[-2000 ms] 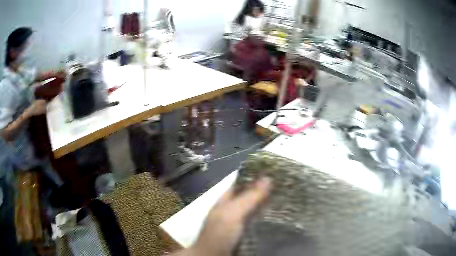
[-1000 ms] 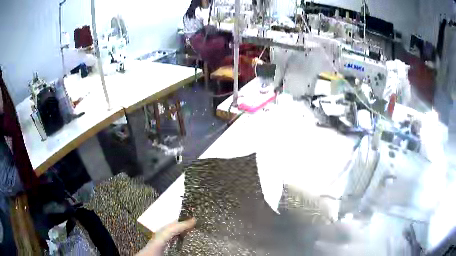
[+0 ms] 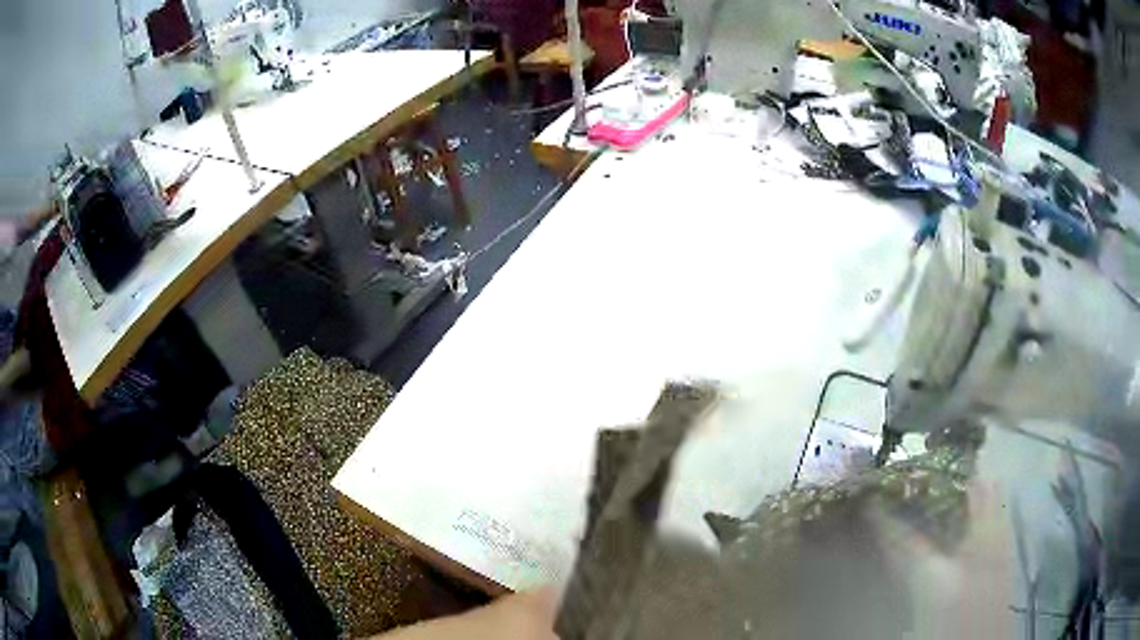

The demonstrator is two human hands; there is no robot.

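A dark speckled patterned fabric panel, blurred, lies at the table's front and reaches under the head of the sewing machine. Its left part is folded and raised. My left hand is at the bottom edge, partly cut off, gripping the panel's left end; its fingers are mostly hidden. A blurred skin-toned shape at the panel's right side looks like my right hand; its fingers cannot be made out. The presser foot area is beside the panel's far edge.
White table with a wood-coloured edge. A speckled cloth heap with a black strip hangs low left. A pink tray and mixed scraps lie at the back. Shears are at the right. Another table stands left.
The view has swung down and right. The panel, earlier spread out in front of my left hand, is now folded at its left and lies by the machine head. The skin-toned shape at right has appeared.
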